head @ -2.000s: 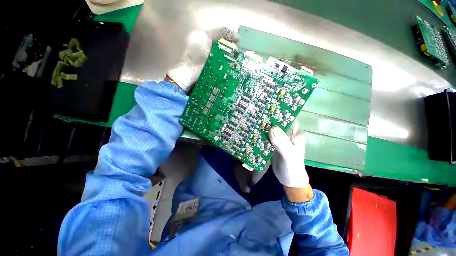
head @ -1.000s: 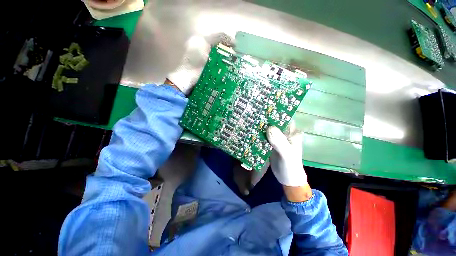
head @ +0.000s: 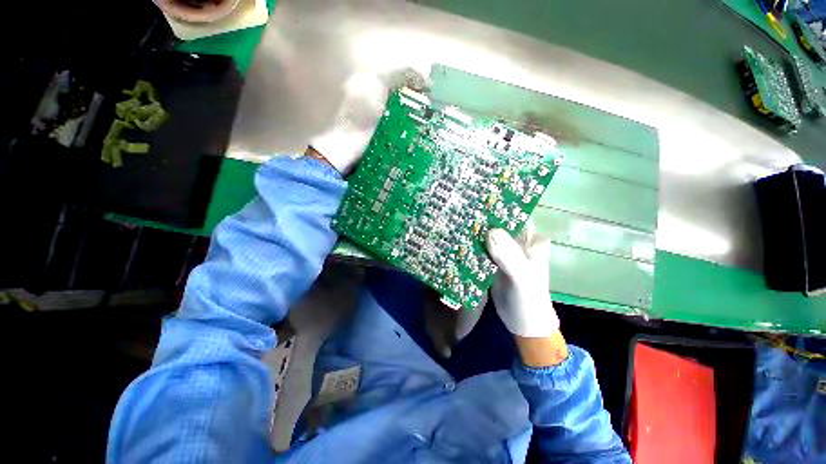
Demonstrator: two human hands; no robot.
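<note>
A green circuit board (head: 444, 195), dense with small parts and solder points on the side facing me, is held tilted above the near left part of the green mat (head: 602, 195). My left hand (head: 358, 122), in a white glove, grips its upper left edge; its fingertips show at the top corner and the rest lie behind the board. My right hand (head: 523, 281), also gloved, grips the lower right edge with the thumb on the face; its other fingers are partly hidden below.
Metal plate (head: 308, 54) lies under the mat. Yellow-green pieces (head: 136, 118) lie on a black surface at left. A tape roll (head: 213, 18) is at top left, a black bin (head: 792, 231) at right, boards (head: 770, 86) on the belt, a red sheet (head: 672, 403) at lower right.
The board tilts slightly differently, with both hands keeping their grip. The surroundings shift slightly in the view. At lower right, more of a blue garment shows than a second ago.
</note>
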